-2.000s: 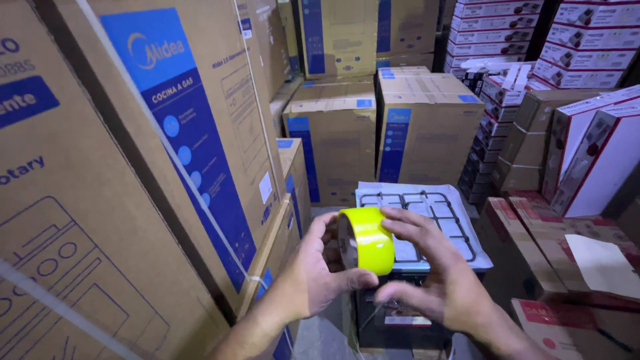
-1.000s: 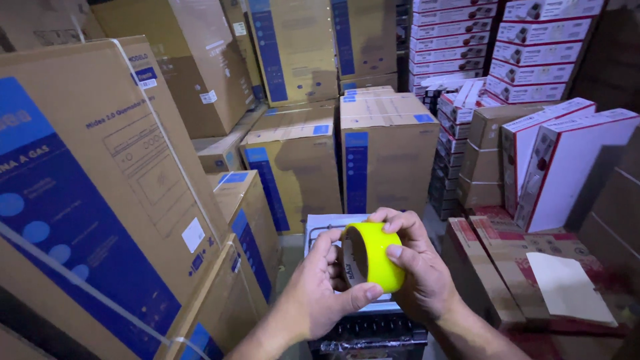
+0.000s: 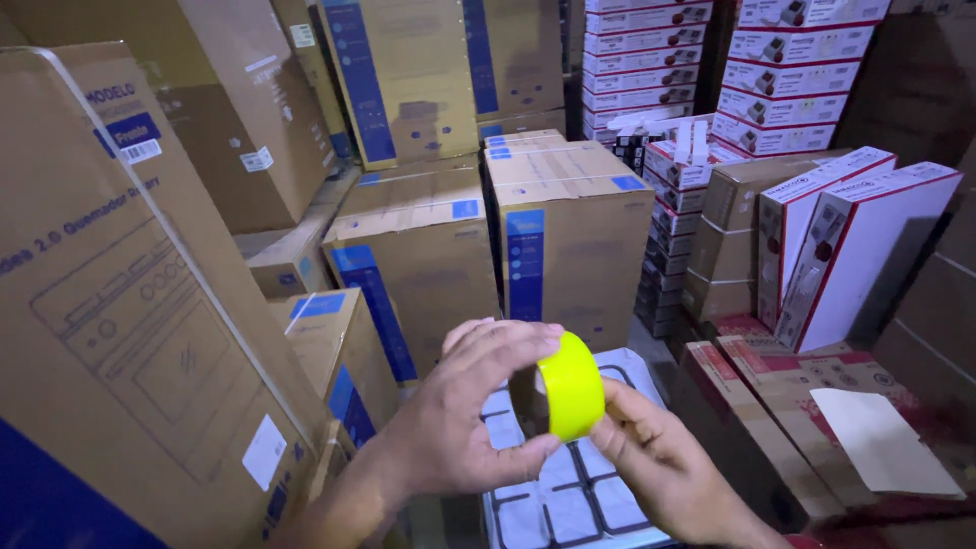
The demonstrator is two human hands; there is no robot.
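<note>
A roll of bright yellow adhesive tape point(image 3: 577, 387) is up in front of me, its dark core opening turned to the left. My left hand point(image 3: 476, 404) grips it from the left, fingers over the top edge and thumb at the lower edge. At the roll's right side, the fingertips of my right hand point(image 3: 656, 457) touch it low down; the far fingers are partly hidden behind it. Below both hands lies a gas stove top with black wire grates point(image 3: 583, 499) over a whitish sheet.
Large cardboard stove cartons point(image 3: 152, 252) rise close on the left, and more cartons point(image 3: 579, 252) stand ahead. White-and-red boxes point(image 3: 789, 84) are stacked at the back right. Two slim boxes point(image 3: 869, 252) lean at the right, near a pale sheet point(image 3: 884, 442) on low cartons.
My left hand has moved over the top of the roll, where my right fingers were before. My right hand is now lower on the roll's right side. The view has shifted.
</note>
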